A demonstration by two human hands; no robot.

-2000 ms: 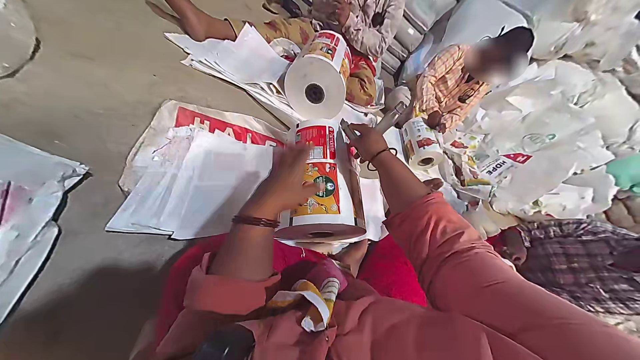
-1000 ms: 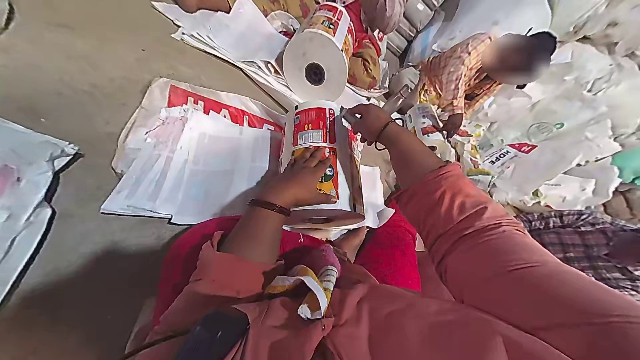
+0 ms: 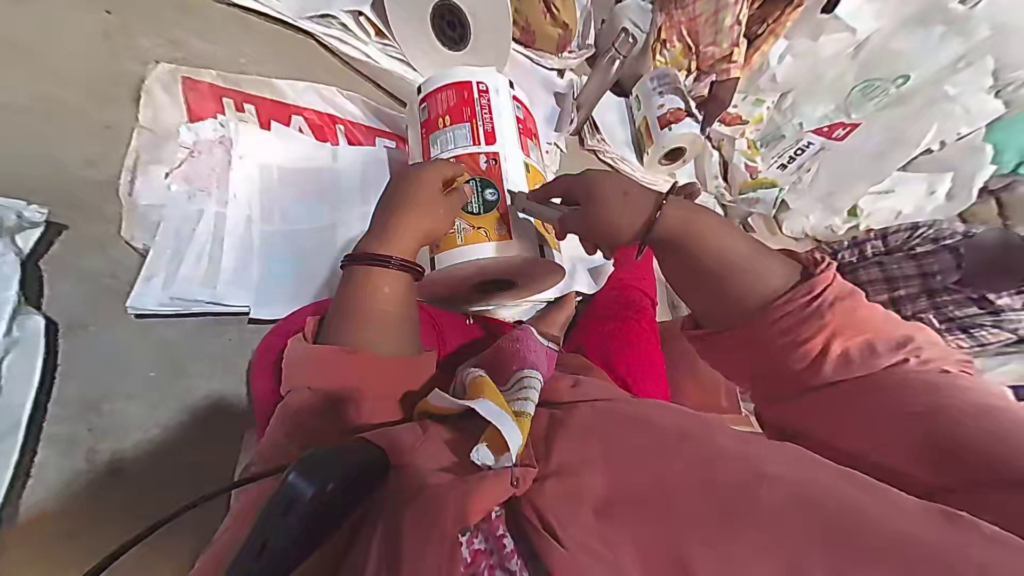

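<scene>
A roll of printed packaging film (image 3: 468,180), red and yellow with a dark green round emblem, lies lengthwise before my lap, its core end facing me. My left hand (image 3: 424,200) rests on its left side, fingers curled; whether they grip the film's edge cannot be told. On the right, my right hand (image 3: 600,208) holds a small flat grey tool (image 3: 540,208), perhaps a blade, its tip at the edge of the printed film. White sheets (image 3: 304,216) lie in a stack left of the roll. Directly beyond stands a larger white roll (image 3: 480,28) with a dark core.
A printed sack (image 3: 152,144) lies under the white sheets. Another printed roll (image 3: 664,120) is at the upper right, by a person's hand (image 3: 720,100). Crumpled white plastic (image 3: 896,120) covers the right side. A black object with a cable (image 3: 320,496) lies at my lap.
My right hand has moved toward me along the roll, from near its far end to its middle, with the grey tool. My left fingers, spread on the film before, are now curled at its left side.
</scene>
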